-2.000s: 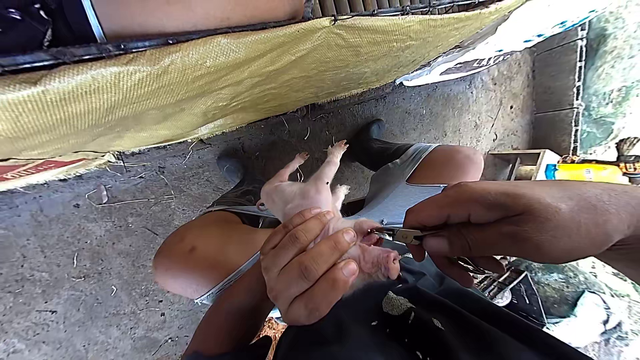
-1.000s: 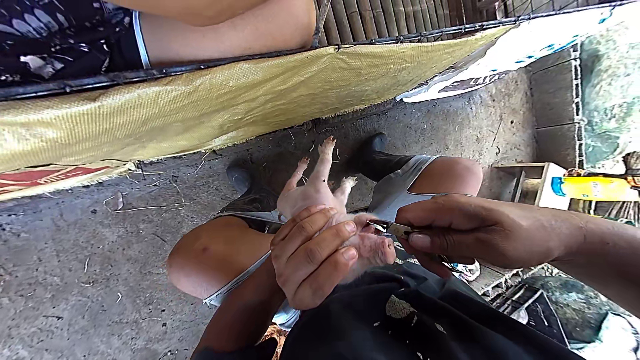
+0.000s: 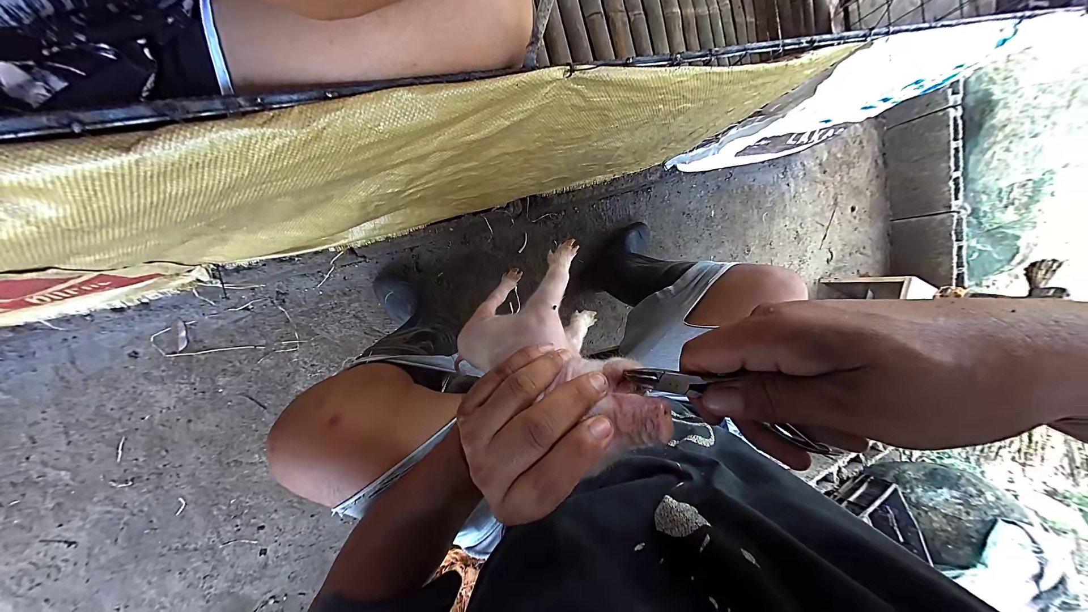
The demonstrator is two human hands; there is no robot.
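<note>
A small pink piglet (image 3: pixel 518 331) lies belly-up or on its side over my lap, its legs pointing away from me and its snout toward my shirt. My left hand (image 3: pixel 534 433) is closed around its neck and shoulder area. In my right hand (image 3: pixel 790 374) is a pair of metal pliers or nippers (image 3: pixel 667 382), whose jaws are at the piglet's head, by the mouth or ear; the exact contact point is too small to tell. Part of the handles shows below my right fingers.
A yellow woven sack sheet (image 3: pixel 408 161) hangs from a metal rail (image 3: pixel 255 104) in front of me. Beyond it is another person's bare leg (image 3: pixel 374 42). My knees and dark rubber boots (image 3: pixel 633 272) flank the piglet above the concrete floor (image 3: pixel 170 450). A wooden box (image 3: pixel 875 287) stands at right.
The pliers stay close to the piglet's head, and my left hand keeps its hold. The yellow object above my right forearm in the earlier frames is no longer plainly visible.
</note>
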